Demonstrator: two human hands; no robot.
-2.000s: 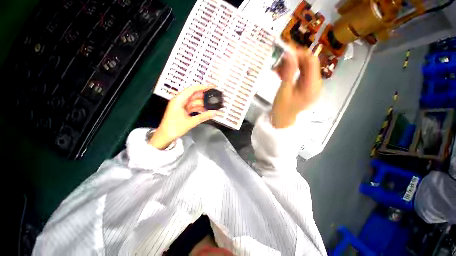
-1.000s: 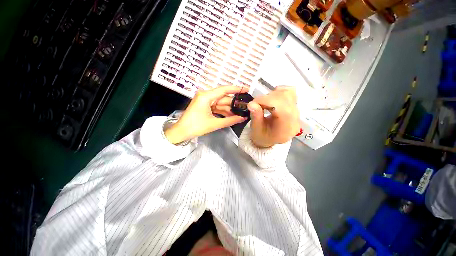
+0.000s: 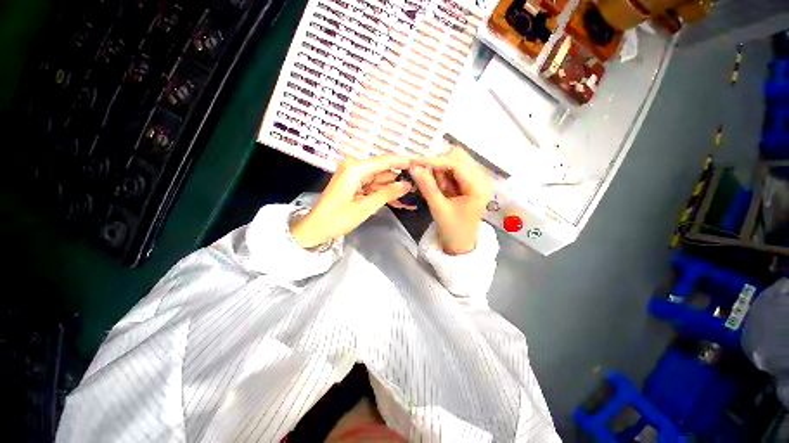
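My left hand (image 3: 350,201) holds the round black unit (image 3: 406,179) between thumb and fingers, in front of my chest. The unit is mostly hidden by fingers. My right hand (image 3: 453,195) meets it from the right, thumb and fingertips closed together at the unit's edge. Whether a small part is between the right fingertips cannot be made out. The white slotted tray (image 3: 368,73) lies just beyond both hands, with rows of slim dark and reddish pieces.
Black compartment tray (image 3: 130,112) on the dark green mat at left. White machine (image 3: 571,203) at right with a red button, and orange parts bins (image 3: 575,67) on it. A slim tool (image 3: 514,116) lies on its top. Blue stools (image 3: 709,298) and a person's sleeve (image 3: 772,324) are at far right.
My right hand came from near the bins to the black unit, and its fingers have since drawn closer together. My left hand moved right with the unit, which is now more covered.
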